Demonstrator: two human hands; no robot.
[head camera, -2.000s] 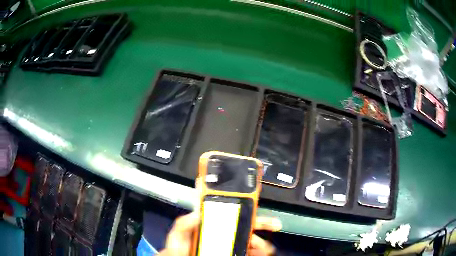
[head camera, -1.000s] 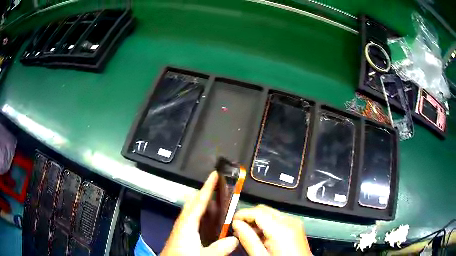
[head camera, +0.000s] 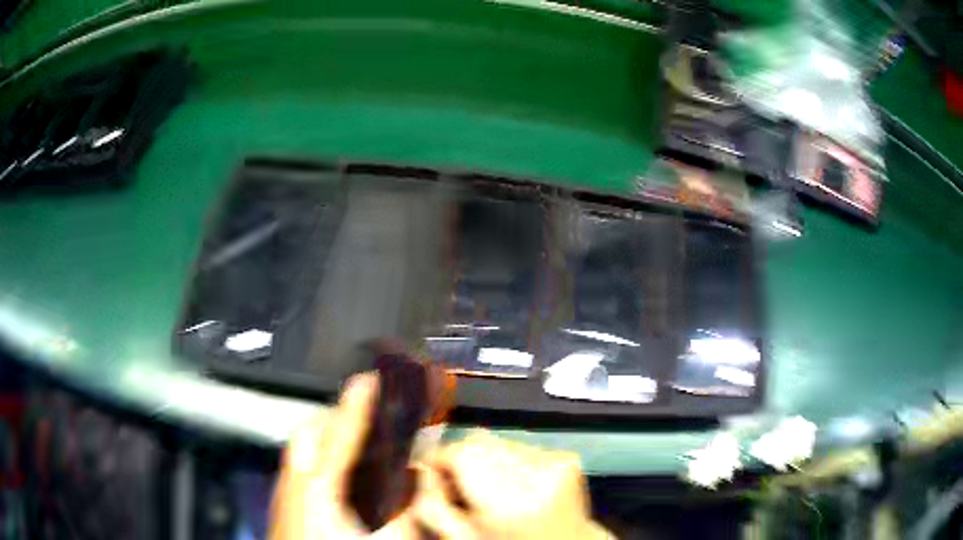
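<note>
A dark phone (head camera: 389, 443) with a bit of orange rim at its upper right stands roughly edge-on between my hands at the bottom centre. My left hand (head camera: 322, 464) grips it from the left. My right hand (head camera: 507, 487) is closed against its right side. Both hands are cut off by the lower edge and blurred. Behind them lies a black foam tray (head camera: 507, 394) with long slots. Its second slot from the left is empty; the others hold glossy black slabs with white labels. The picture is strongly blurred, so the phone's seam cannot be seen.
Stacked dark trays (head camera: 90, 127) lie at the far left. At the rear right are another dark tray (head camera: 692, 137), a shiny clear bag (head camera: 813, 90), a pink-red frame (head camera: 839, 174) and a copper-red pile (head camera: 697, 188). White scraps (head camera: 715, 460) lie at the front edge.
The view has swung, shifting the bench leftward in the picture. The phone was face-up with its pale battery showing, then turned edge-on, and it remains between both hands.
</note>
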